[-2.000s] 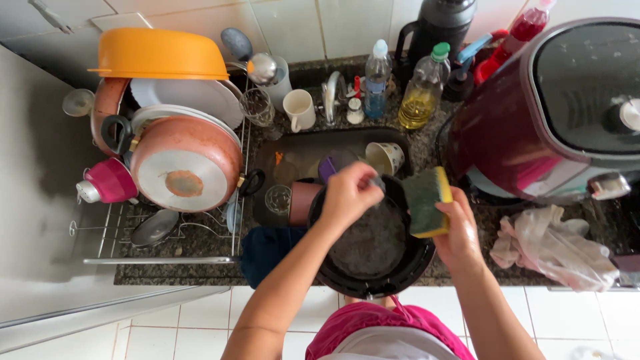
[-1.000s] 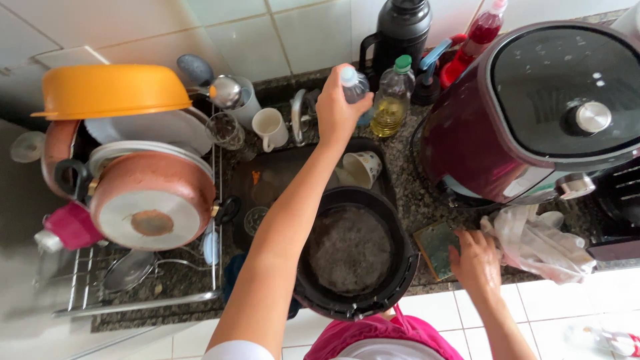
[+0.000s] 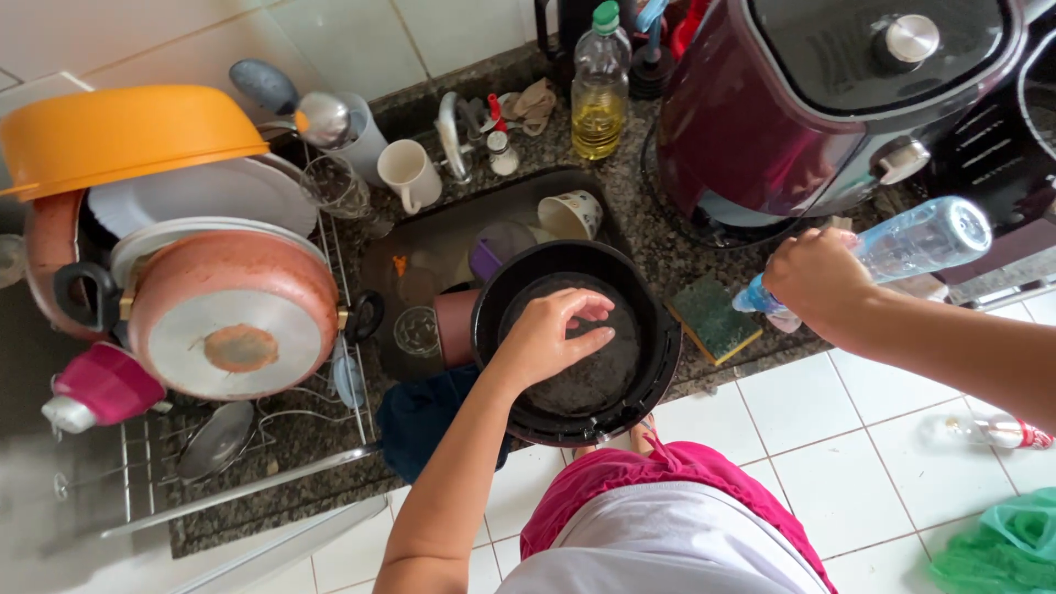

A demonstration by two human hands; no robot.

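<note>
My right hand (image 3: pixel 817 272) grips a clear bluish plastic bottle (image 3: pixel 924 239), tipped with its blue cap end low over the green and yellow sponge (image 3: pixel 714 318). The sponge lies on the granite counter right of a round black air fryer basket (image 3: pixel 569 404). Over that basket my left hand (image 3: pixel 561 330) hovers with fingers curled and apart, holding nothing. The basket rests over the near right part of the sink (image 3: pixel 396 247), which holds a patterned cup (image 3: pixel 571 216), a purple item (image 3: pixel 487 260) and a glass (image 3: pixel 417 332).
A dish rack at left holds a copper-coloured pot (image 3: pixel 231 313), an orange basin (image 3: pixel 132 136) and plates. Behind the sink stand a white mug (image 3: pixel 410 175), the faucet (image 3: pixel 452 136) and an oil bottle (image 3: pixel 598 91). A maroon air fryer (image 3: pixel 767 115) stands at right.
My right hand has let go of the sponge, now on the counter, and holds the bottle. My left hand grasped that bottle behind the sink one second ago; now it is empty above the basket.
</note>
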